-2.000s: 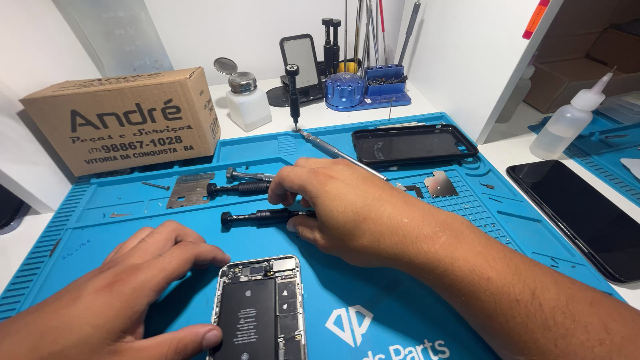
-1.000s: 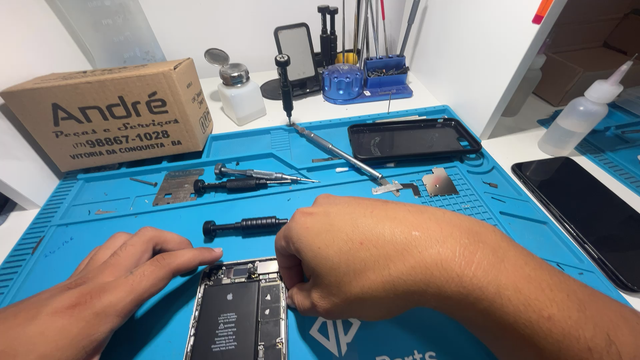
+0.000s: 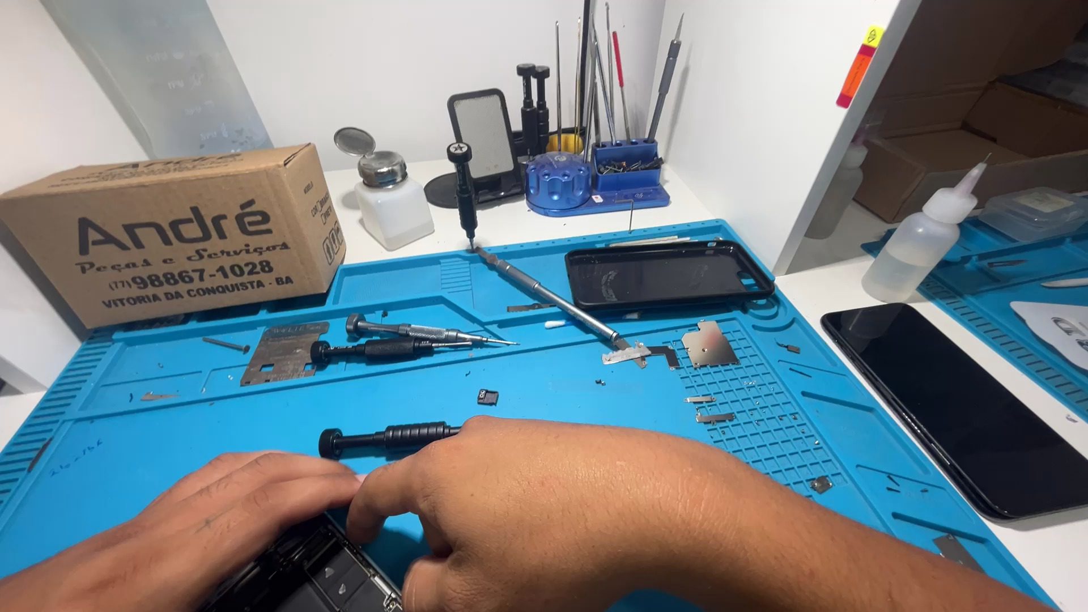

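Note:
An opened smartphone (image 3: 327,578) with its battery and inner parts exposed lies at the bottom of the view, partly hidden by both hands. My left hand (image 3: 221,518) rests over its upper left part, fingers stretched across the top edge. Along the phone's right edge is my right hand (image 3: 501,510), fingers bent down against it; whether they pinch anything is hidden. A black precision screwdriver (image 3: 391,438) lies just beyond the hands, its right end covered by my right hand. Two more screwdrivers (image 3: 416,331) (image 3: 374,350) lie behind it, near a thin metal plate (image 3: 282,355).
A blue repair mat (image 3: 212,425) carries a silver pen-like tool (image 3: 548,293), a black phone case (image 3: 667,274) and small metal parts (image 3: 712,344). Around it stand a cardboard box (image 3: 170,238), a pump bottle (image 3: 393,204), a blue tool holder (image 3: 625,178), a dropper bottle (image 3: 914,246) and a black phone (image 3: 960,408).
My right hand has moved from the black screwdrivers to the phone's right edge. The phone now sits lower in view, turned and more covered by my hands.

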